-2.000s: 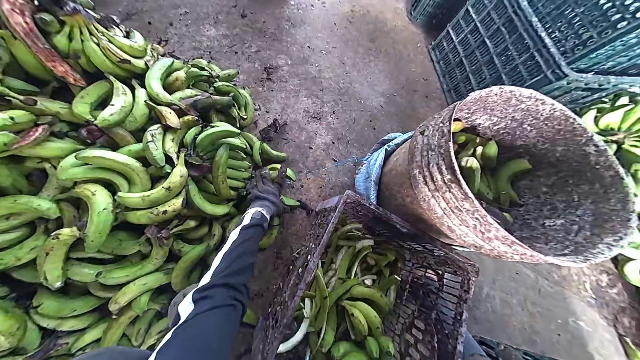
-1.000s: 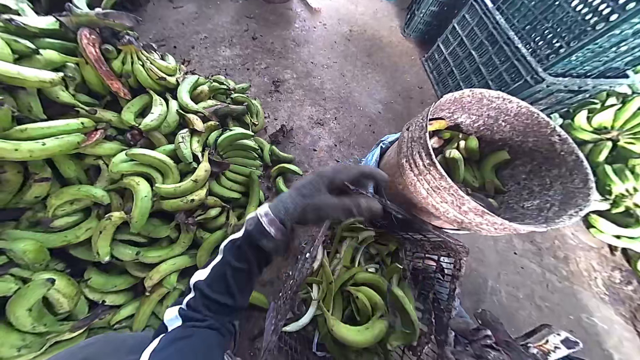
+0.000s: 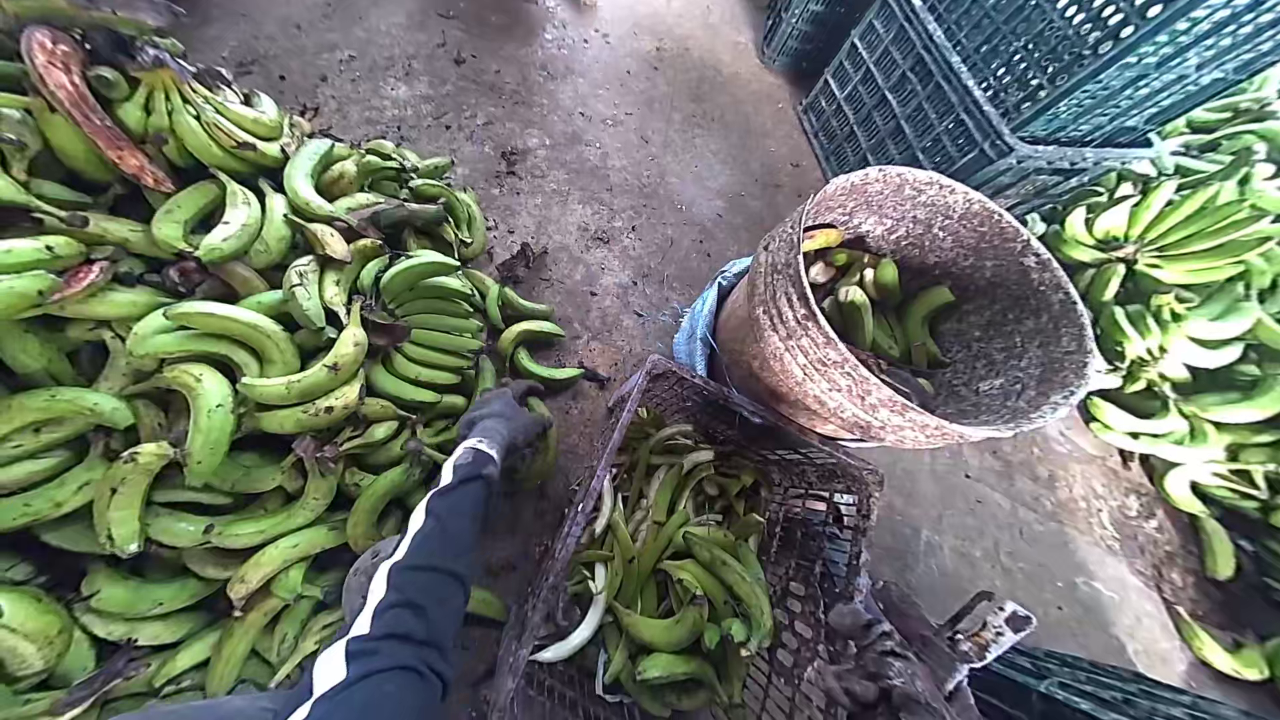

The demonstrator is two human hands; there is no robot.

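Observation:
My left hand (image 3: 505, 425), in a dark glove, touches the right edge of a big heap of green plantains (image 3: 210, 420). Beside its fingers is a green plantain (image 3: 541, 445); the fingertips are hidden, so its grip cannot be told. What seems to be my right hand (image 3: 865, 655), in a dirty dark glove, is at the right side of a dark plastic crate (image 3: 810, 470), by a worn, whitish-ended object (image 3: 988, 625). Plantain peels and green pieces (image 3: 680, 560) lie in the crate. Behind it, a tilted, stained bucket (image 3: 800, 350) holds several plantains (image 3: 880, 310).
Stacked green plastic crates (image 3: 910, 100) stand at the upper right. More green plantain bunches (image 3: 1190, 300) lie along the right edge. Blue plastic sheeting (image 3: 708, 315) sticks out beside the bucket. Another green crate (image 3: 1090, 690) shows at the lower right. The concrete floor (image 3: 600, 150) bears dark debris.
My left hand was over the crate a second ago and is back at the heap's edge, on the left. The dark glove at the lower right shows more fully now.

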